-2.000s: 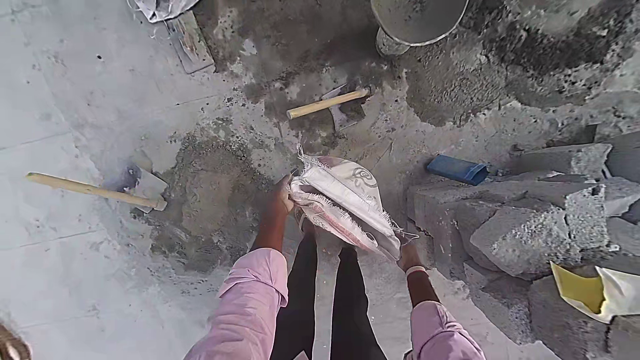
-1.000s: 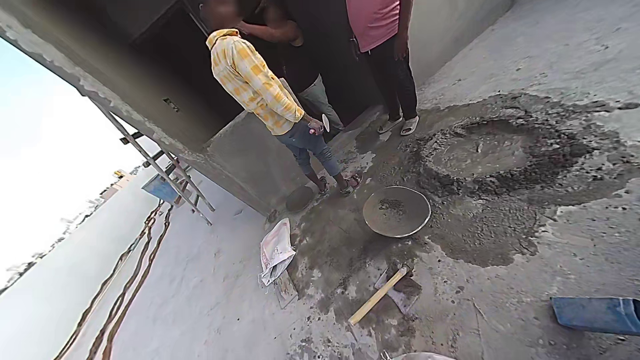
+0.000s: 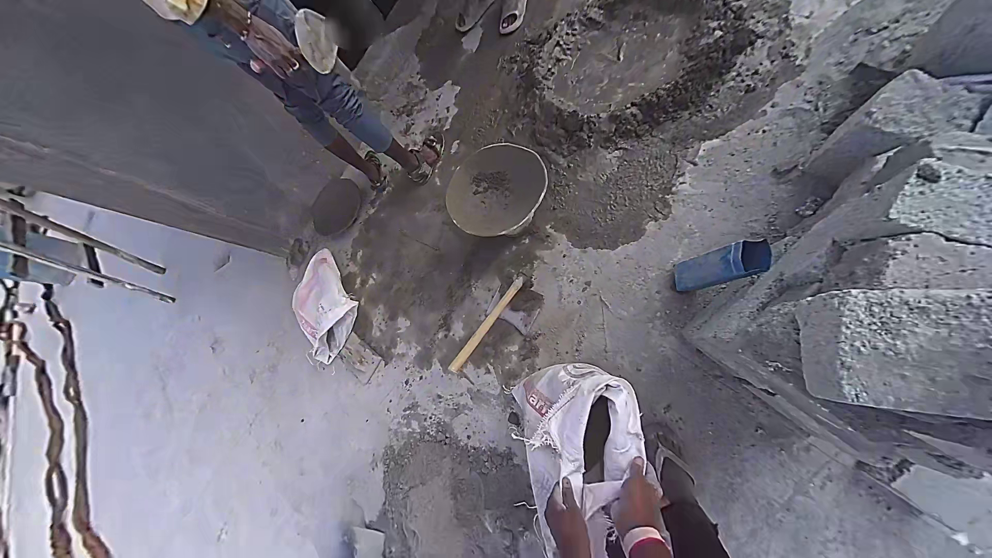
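Observation:
A white woven sack (image 3: 550, 411) with frayed edges and some printing stands at the lower centre, its mouth partly spread and dark inside. My left hand (image 3: 567, 521) grips the near edge of its mouth. Beside it, my right hand (image 3: 638, 502), with a band at the wrist, holds the same rim a little to the right. Beyond the sack lies a tool with a pale wooden handle (image 3: 487, 325) and a flat metal blade (image 3: 521, 311). Further off, a round metal pan (image 3: 496, 190) holds a little dark mortar. What the sack contains is hidden.
Concrete blocks (image 3: 899, 349) are piled at the right, near a blue plastic container (image 3: 722, 265). A second white sack (image 3: 322, 302) lies left of the tool. A person in jeans (image 3: 333, 101) stands by the wall. Wet mortar (image 3: 612, 62) is heaped on the floor beyond the pan.
Two seconds ago both hands held the sack flatter, by its two ends; now they are close together at its mouth, which is parted. The view has swung up and back down.

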